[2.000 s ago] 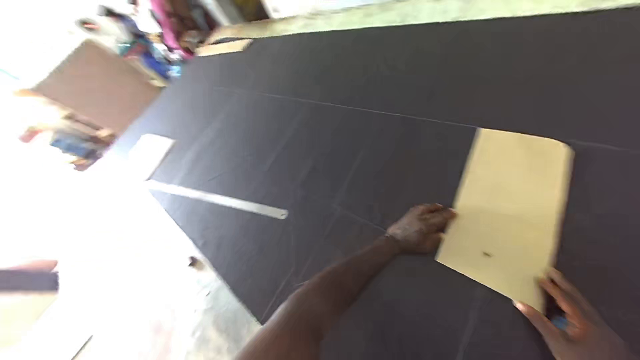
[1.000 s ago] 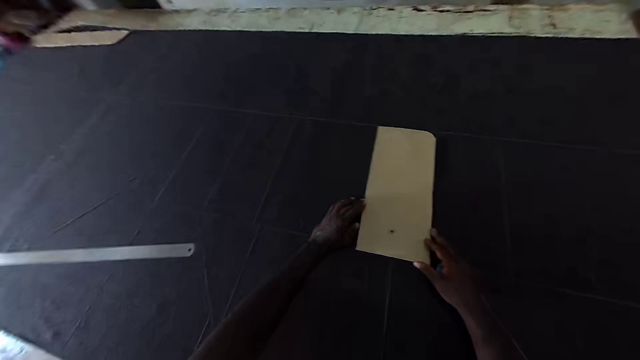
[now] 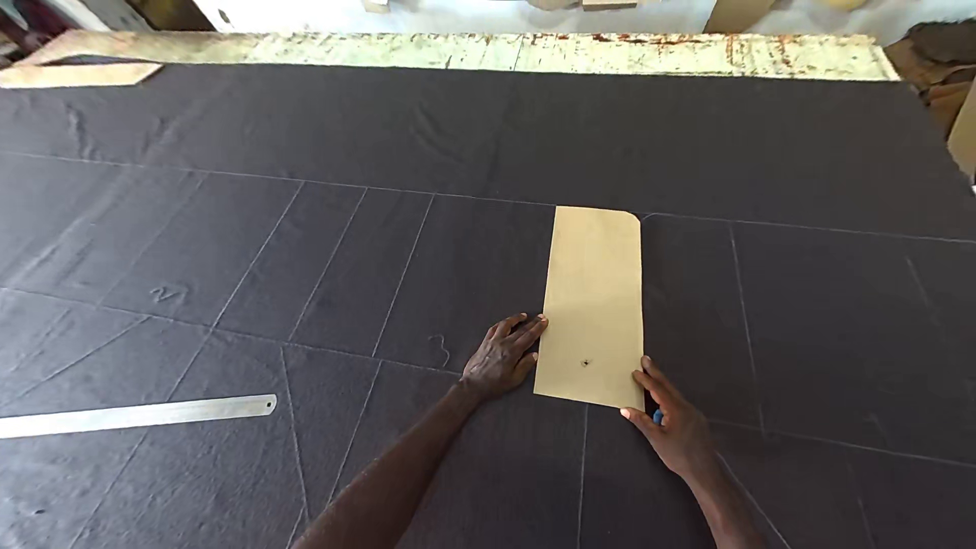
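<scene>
A cream card pattern piece (image 3: 595, 305) with one rounded upper corner and a small hole near its lower end lies flat on dark fabric (image 3: 343, 122) marked with chalk lines. My left hand (image 3: 503, 358) rests on the cloth, its fingertips touching the card's left edge. At the lower right corner, the fingers and thumb of my right hand (image 3: 671, 419) touch the card, and a small blue object (image 3: 657, 416), too hidden to name, shows between them in that hand. The card's upper edge meets a long chalk line.
A metal ruler (image 3: 145, 415) lies on the fabric at the lower left. Beyond the cloth's far edge runs a worn, pale tabletop strip (image 3: 381, 52). A pale pointed card piece (image 3: 84, 75) sits at the far left, and brown material (image 3: 938, 69) is heaped at the far right.
The view has swung considerably to the right and levelled. Both hands stay at the card's lower edges, and the card keeps about the same place on the fabric.
</scene>
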